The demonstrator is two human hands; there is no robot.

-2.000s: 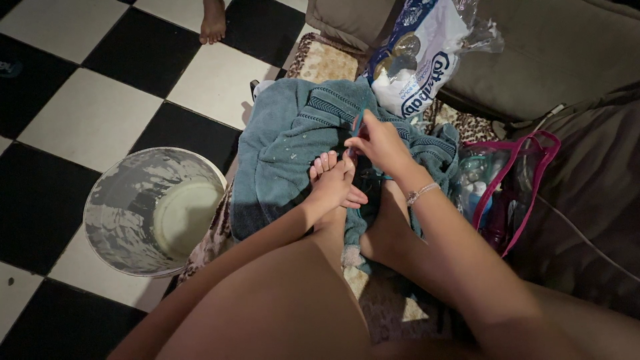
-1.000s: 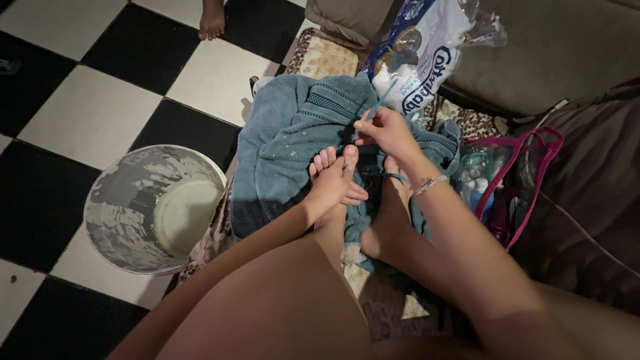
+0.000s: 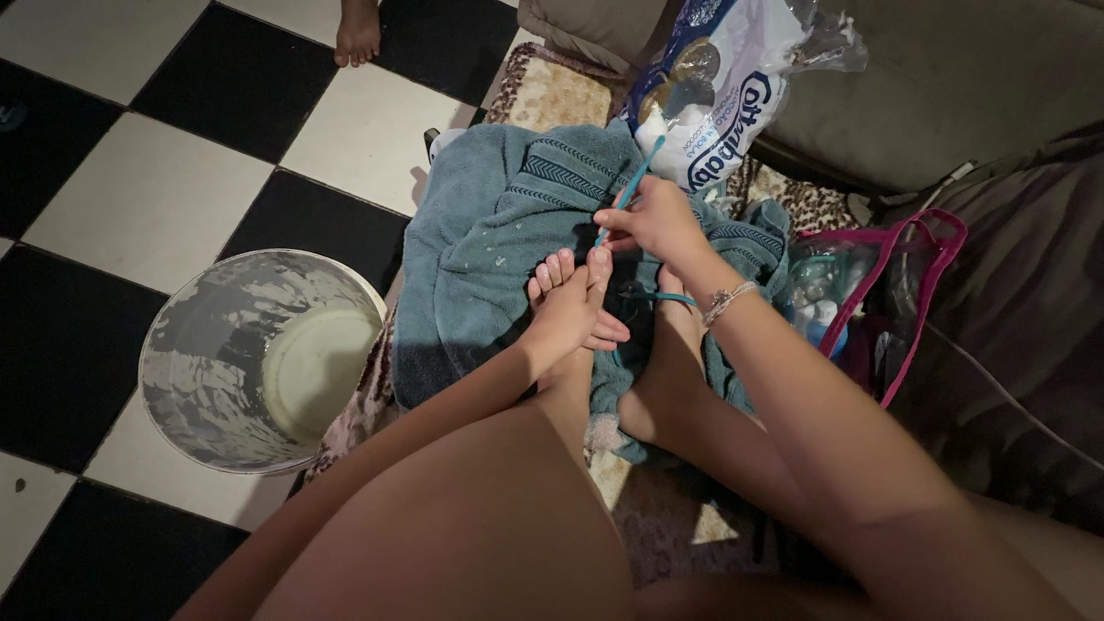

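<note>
My left hand (image 3: 565, 323) wraps around one bare foot (image 3: 600, 274), its fingers showing past the foot's right side. A thin turquoise stick-like tool (image 3: 636, 185) is pinched in my right hand (image 3: 651, 220); its lower end is at the big toe and its upper end points toward the cotton bag. The tool's tip is too small to make out. My other foot (image 3: 673, 345) rests to the right, with a turquoise strap-like thing (image 3: 664, 297) across its toes. A teal towel (image 3: 483, 259) lies rumpled beneath both feet.
At the left, a bucket (image 3: 207, 345) with whitish liquid stands on checkered tiles. A Cottonbaby cotton-ball bag (image 3: 733, 112) lies behind the towel. A clear pouch with pink trim (image 3: 897, 285) sits at the right, by the sofa (image 3: 949, 78). Another person's foot (image 3: 357, 39) is at the top.
My right hand has shifted slightly, and the turquoise tool now slants with its upper end toward the cotton bag. My left hand stays around the foot.
</note>
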